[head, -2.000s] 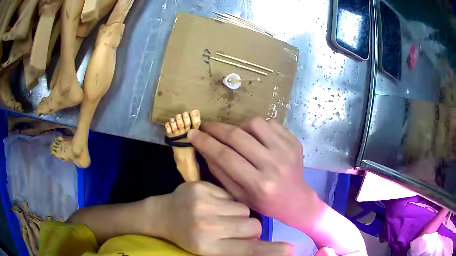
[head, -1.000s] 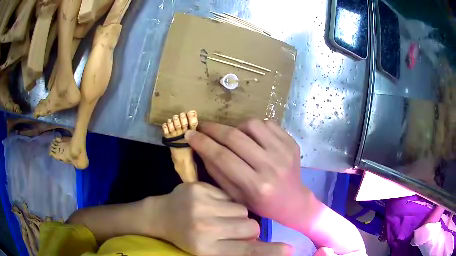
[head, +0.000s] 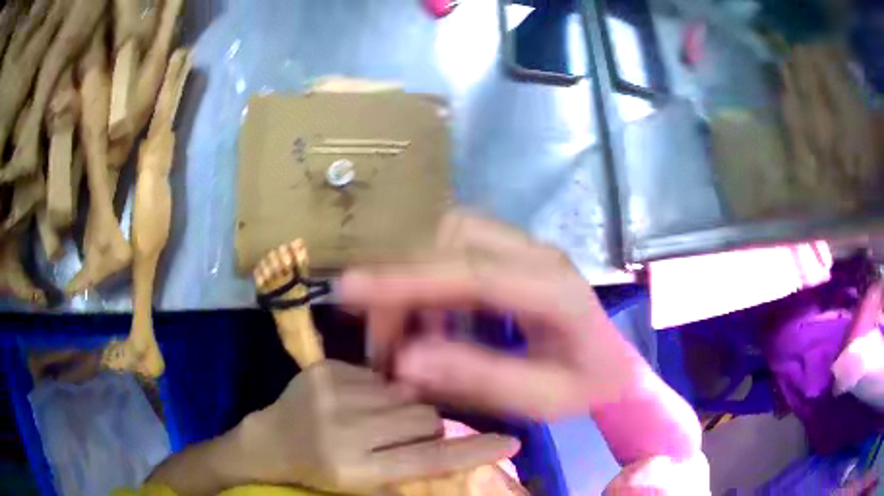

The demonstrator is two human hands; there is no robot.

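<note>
A tan model leg (head: pixel 296 331) points its carved foot up at the bench edge. A black strap (head: pixel 281 294) lies across the foot, with a loop standing out at its right side. My left hand (head: pixel 339 426) is closed around the shank below the foot. My right hand (head: pixel 494 320) is blurred, to the right of the foot, its fingers apart; its index fingertip is close to the strap loop, and contact cannot be told. A small white glue cup (head: pixel 340 173) stands on the cardboard pad (head: pixel 397 213), with thin sticks (head: pixel 359 147) behind it.
Several tan legs (head: pixel 97 184) are piled at the left. Blue bins (head: pixel 174 387) are below the bench edge. A phone (head: pixel 545 44) lies at the back, beside a reflective panel (head: pixel 756 145) with a bright glow (head: pixel 737 281) beneath. A person in purple (head: pixel 814 339) is at the right.
The view has turned right and shifted. My right hand has moved away from the foot and its fingers have spread. The strap now has a loop standing out to the right.
</note>
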